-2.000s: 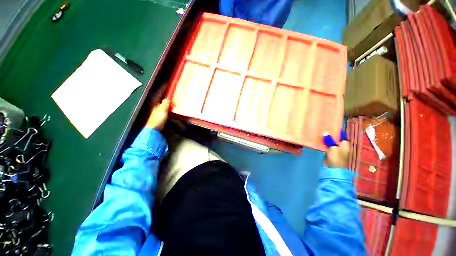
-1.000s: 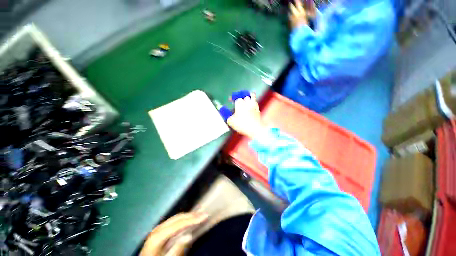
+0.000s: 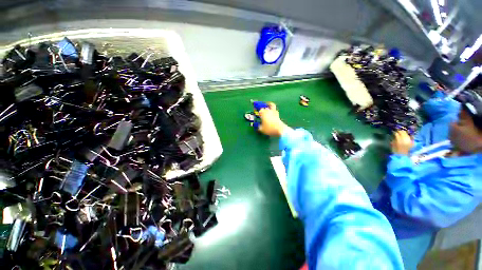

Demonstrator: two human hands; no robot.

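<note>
My right hand, with blue finger wraps, reaches over the green bench to a small dark and light piece at its fingertips. Whether the fingers grip it cannot be told. My left hand is not in view. The white sheet lies on the bench, mostly hidden under my right forearm. A clip bin at the left overflows with binder clips, and a heap of them spills onto the bench in front of it.
A small yellow and dark piece and a small dark clip pile lie on the bench. A second bin of clips stands at the back right. A person in a blue smock works at the right. A blue clock hangs behind.
The view has swung up and left from the red tray, which both my hands held earlier. My right hand has moved across the bench to the small piece; my left hand has left the view.
</note>
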